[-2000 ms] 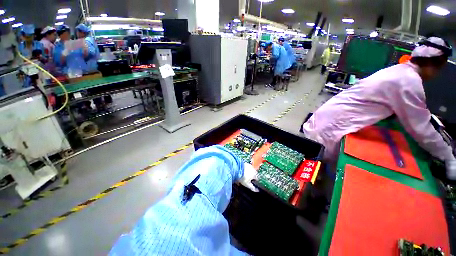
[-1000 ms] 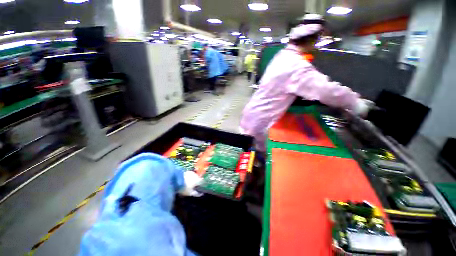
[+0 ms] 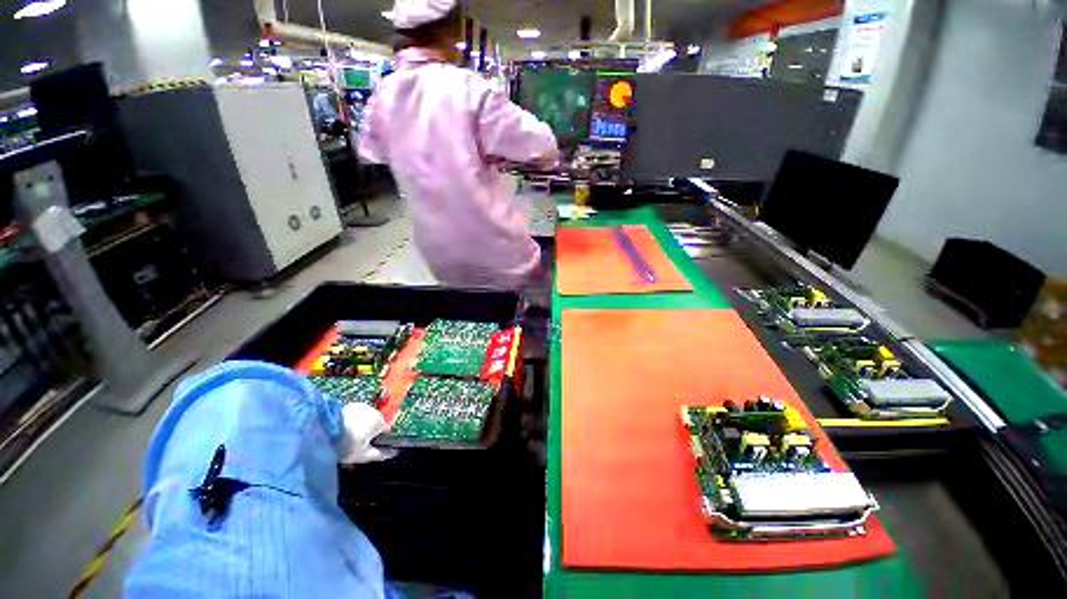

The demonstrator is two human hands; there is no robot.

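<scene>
A green circuit board (image 3: 778, 468) lies component side up on the red mat (image 3: 632, 421), its silver-white heatsink towards me. My left hand (image 3: 365, 433), in a white glove, is at the near left rim of the black bin (image 3: 269, 334); its fingers are too small and blurred to tell their hold. In the bin several boards lie on red lining: two show solder undersides (image 3: 442, 407), one shows yellow and black parts (image 3: 363, 349). The red bin label (image 3: 502, 353) is at the right side. My right hand is out of the picture.
A coworker in pink (image 3: 451, 164) stands beyond the bin. Two boards (image 3: 883, 380) lie on the conveyor line at the right, beside a black monitor-like panel (image 3: 828, 208). A second red sheet (image 3: 614, 260) with a purple strip lies farther along the green bench mat (image 3: 562, 573).
The view has turned right, bringing the bench board and line fully in. The coworker has straightened up and turned away from the line. My left hand remains at the bin rim.
</scene>
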